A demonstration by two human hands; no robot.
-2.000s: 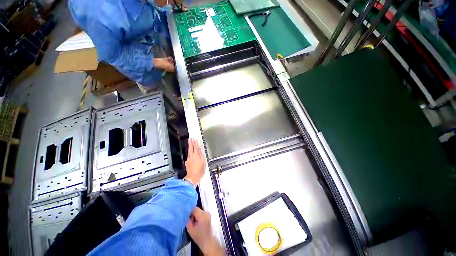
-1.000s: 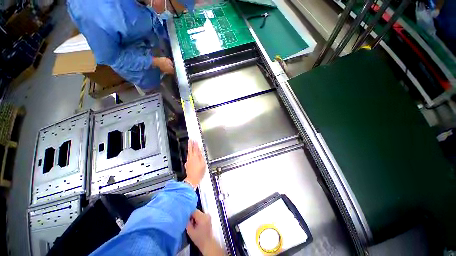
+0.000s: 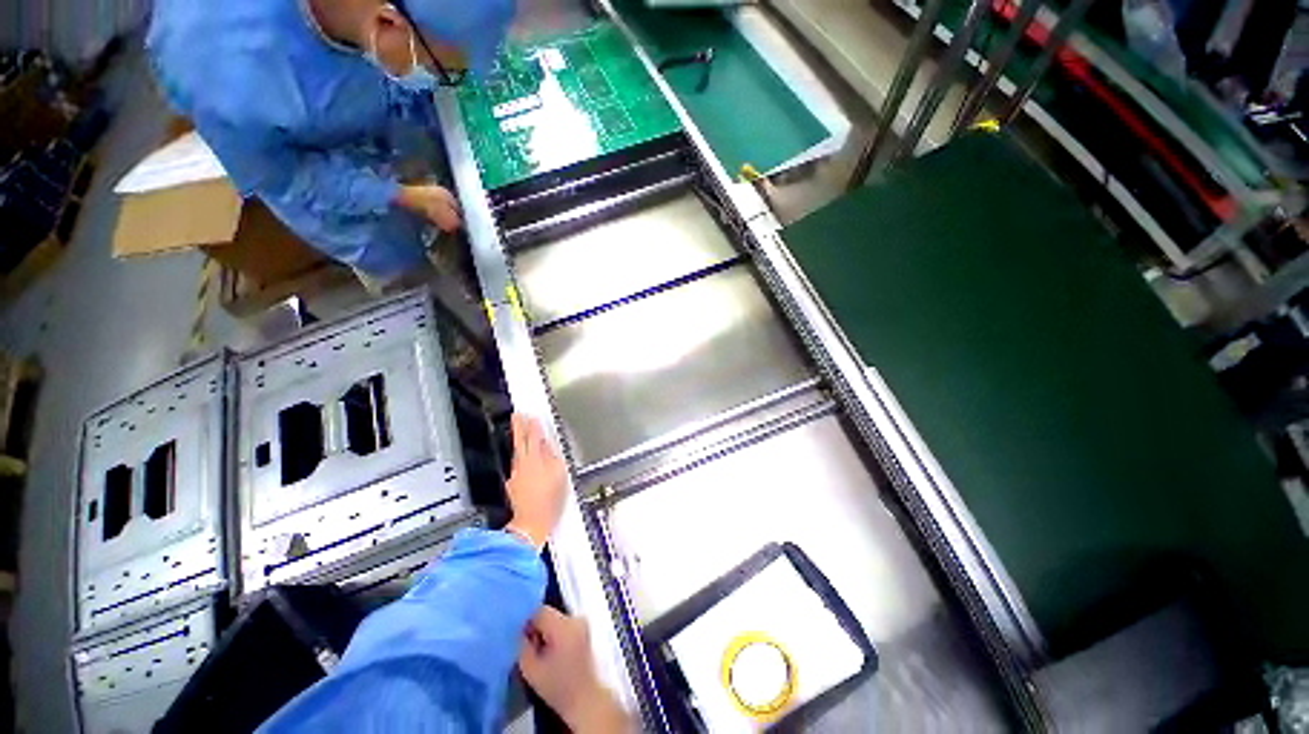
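My left hand (image 3: 537, 483) lies on the silver-white conveyor rail (image 3: 563, 538), its blue sleeve coming from the lower left; it holds nothing visible. My right hand (image 3: 564, 668) is just below it at the rail's outer edge, curled; its fingertips are hidden, so I cannot tell whether it holds something. Right of the hands, a small black tray (image 3: 850, 631) sits on the steel bed with a white sheet (image 3: 787, 620) and a yellow tape roll (image 3: 759, 675) on it. A large bare green circuit board (image 3: 610, 108) lies across the rails at the far end.
A person in a blue smock (image 3: 294, 122) leans at the line's far left. Light grey metal panels (image 3: 345, 502) and a black tote (image 3: 266, 653) stand at left, with a cardboard box (image 3: 180, 218) behind. A green-matted bench (image 3: 1005, 344) runs along the right. Dark pliers (image 3: 692, 63) lie beyond the board.
The view has shifted, moving the line leftward in the picture. The other person's head has come further into view, bent near the green board. My hands stay at the rail.
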